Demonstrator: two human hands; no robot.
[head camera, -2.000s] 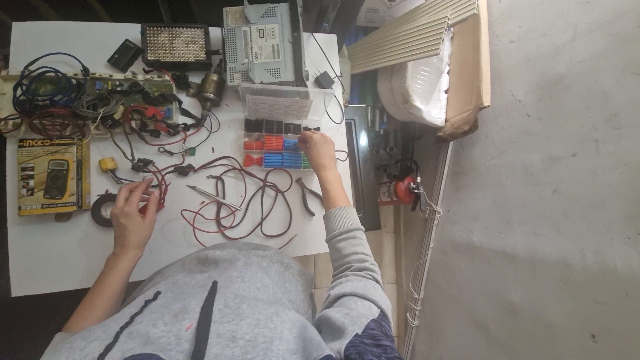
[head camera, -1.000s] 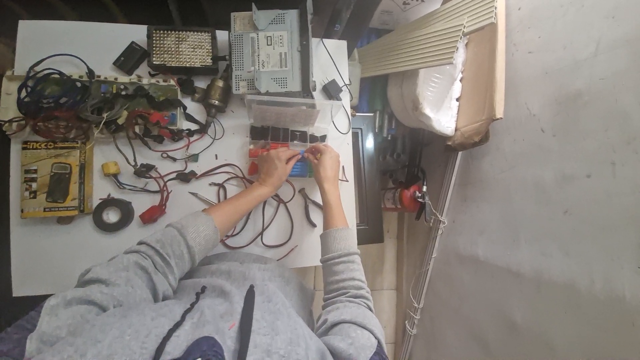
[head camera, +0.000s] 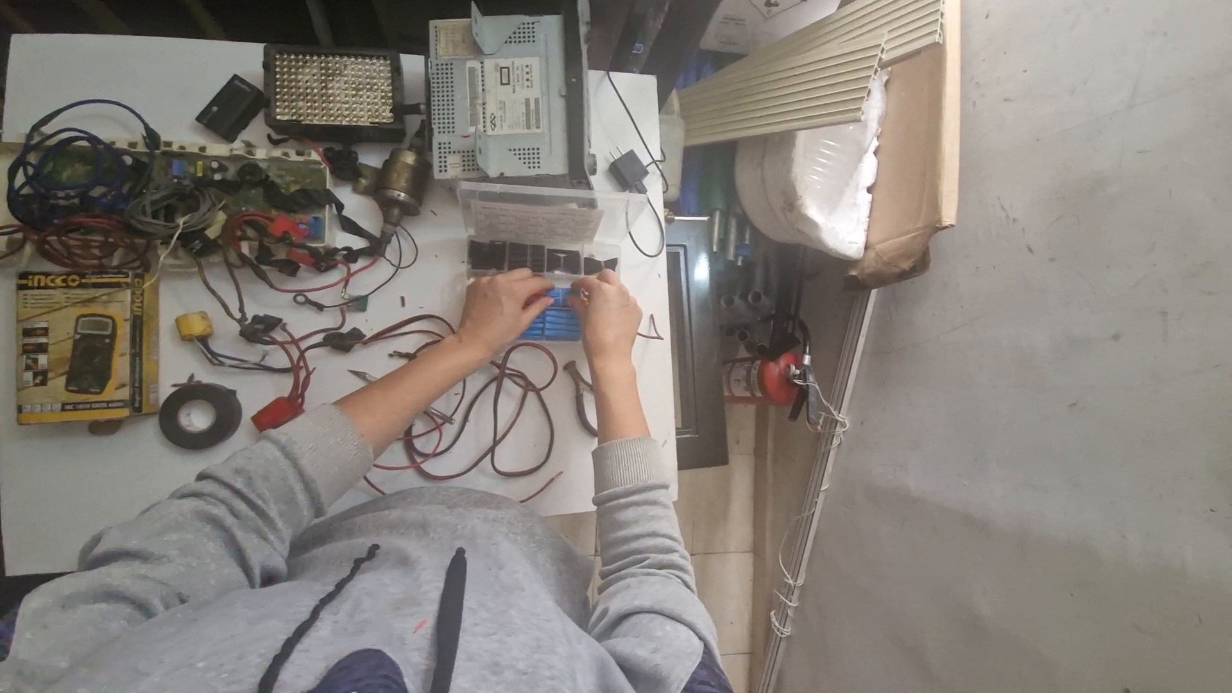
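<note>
Both hands are over an open clear plastic compartment box (head camera: 626, 248) holding black and blue pieces of what look like heat-shrink tubing (head camera: 560, 325). My left hand (head camera: 504, 306) has its thumb and fingers close together above the blue pieces; whether it pinches one is too small to tell. My right hand (head camera: 606, 313) is at the box's right part, fingers bent, and its grip cannot be made out. Below the hands lie coiled red and dark wires (head camera: 496, 409). Pliers (head camera: 580, 397) lie beside my right wrist, and a pointed metal tool (head camera: 438, 415) is partly under my left forearm.
A metal-cased electronic unit (head camera: 529, 87) stands behind the box, with an LED light panel (head camera: 334, 91) to its left. Tangled cables (head camera: 87, 183), a multimeter box (head camera: 82, 351) and black tape (head camera: 199, 416) occupy the left side. A power adapter (head camera: 628, 171) lies near the right edge.
My left hand has moved from the wires at the left to the compartment box, beside my right hand. The red connector it was near now lies uncovered on the table.
</note>
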